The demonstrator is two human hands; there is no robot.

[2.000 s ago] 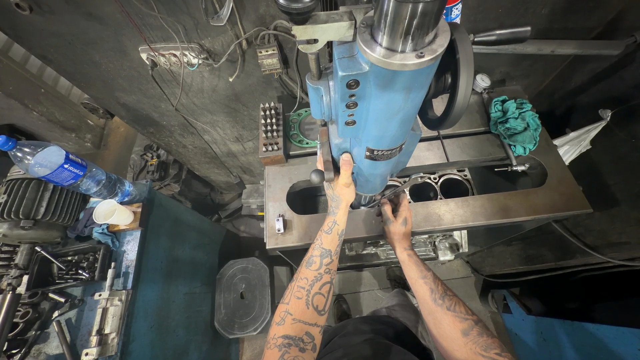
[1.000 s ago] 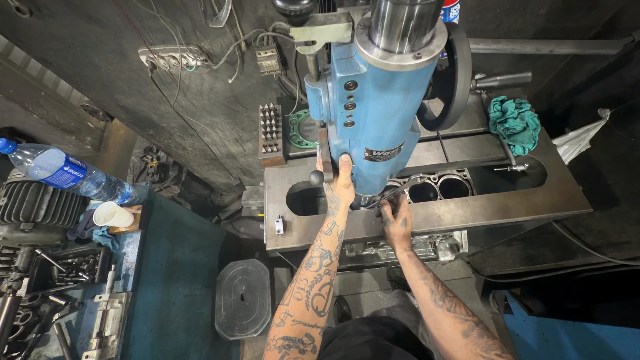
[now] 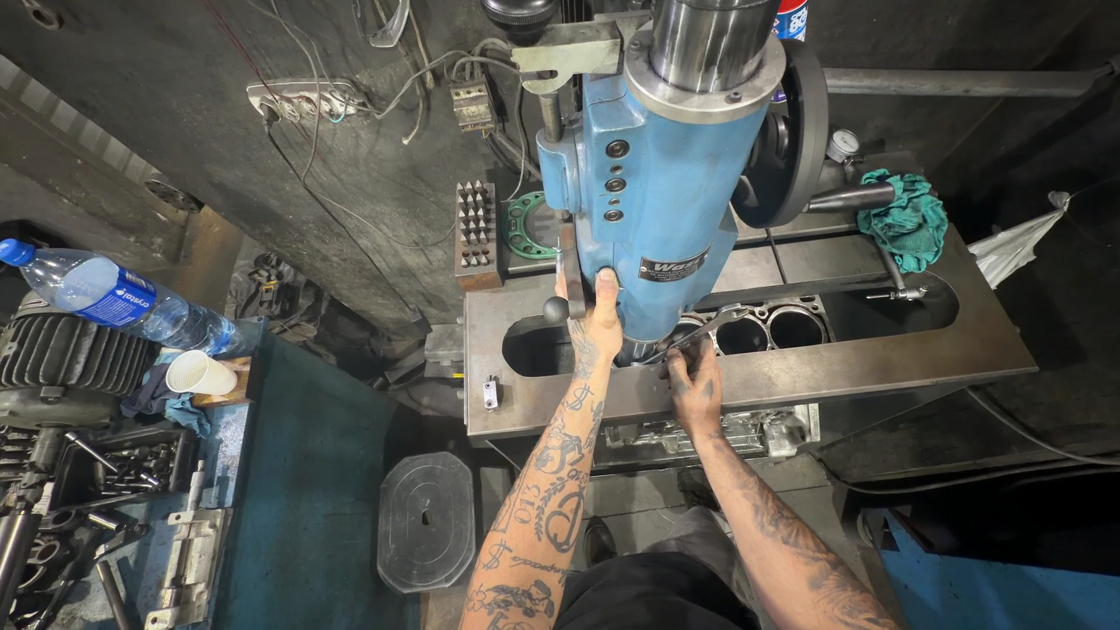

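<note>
A blue cylinder boring machine head [image 3: 669, 188] stands over an engine block [image 3: 774, 325] with several open bores, seen through the slot of a steel table [image 3: 787, 376]. My left hand [image 3: 598, 319] lies against the head's lower left side, thumb on the blue housing, its fingers behind by a lever with a ball knob [image 3: 556, 309]; whether they grip it is hidden. My right hand [image 3: 694, 381] pinches a thin metal tool [image 3: 700, 332], slanting from the foot of the head towards the bores. The foot of the head partly hides the tool's end.
Behind the table slot are a rack of pointed bits [image 3: 475, 226] and a green ring-shaped part [image 3: 528, 226]. To the right are a black handwheel [image 3: 792, 136], a green rag [image 3: 906, 219] and a dial gauge [image 3: 843, 145]. A bench at left holds a water bottle [image 3: 118, 293], a cup [image 3: 201, 374] and tools.
The handwheel's handle at the right of the head has moved from above the rag down to beside it. Both hands stay in about the same place.
</note>
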